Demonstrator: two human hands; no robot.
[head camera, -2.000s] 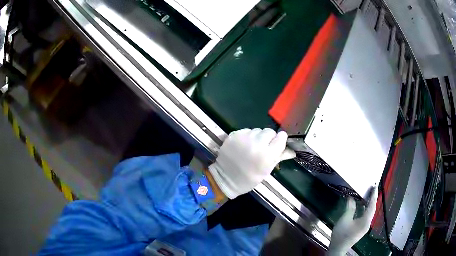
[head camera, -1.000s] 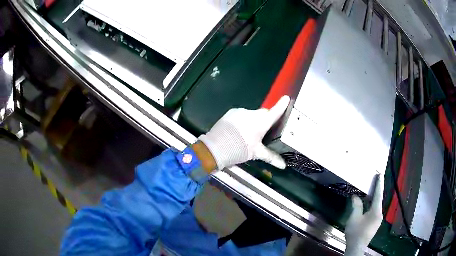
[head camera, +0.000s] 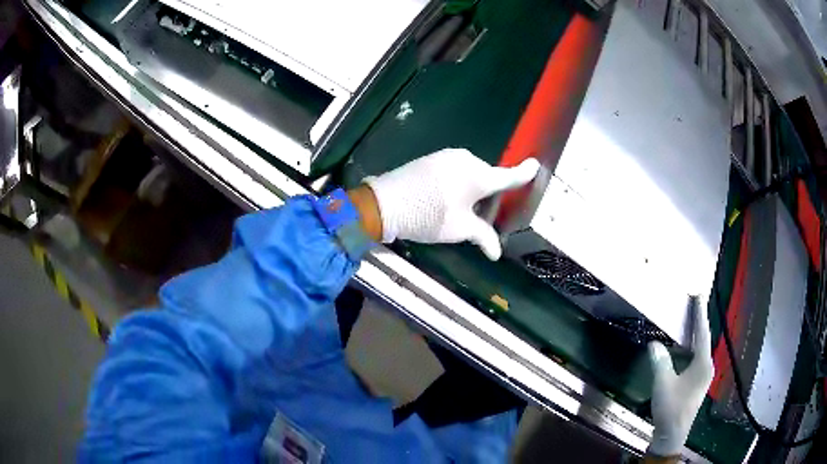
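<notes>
A flat silver-white unit chassis (head camera: 644, 154) lies on the green mat, with two round black fan grilles in its near end panel (head camera: 589, 288). My left hand (head camera: 426, 199), in a white knitted glove, is at the chassis's left front corner, one finger on its side and the thumb by the end panel. My right hand (head camera: 678, 394), also gloved, grips the right front corner, with the thumb at the end panel and a finger along the side edge. The palm side of my left hand is partly hidden.
An orange-red pad (head camera: 549, 95) lies along the chassis's left side. Another unit (head camera: 308, 36) with an open slot is at upper left. A further unit (head camera: 782, 317) and a black cord (head camera: 721, 335) are at right. An aluminium rail (head camera: 426, 294) runs along the near edge.
My left hand has moved from a closed hold by the end panel to the chassis's left corner, its finger and thumb now spread. My right hand stays at the right corner. The view has shifted.
</notes>
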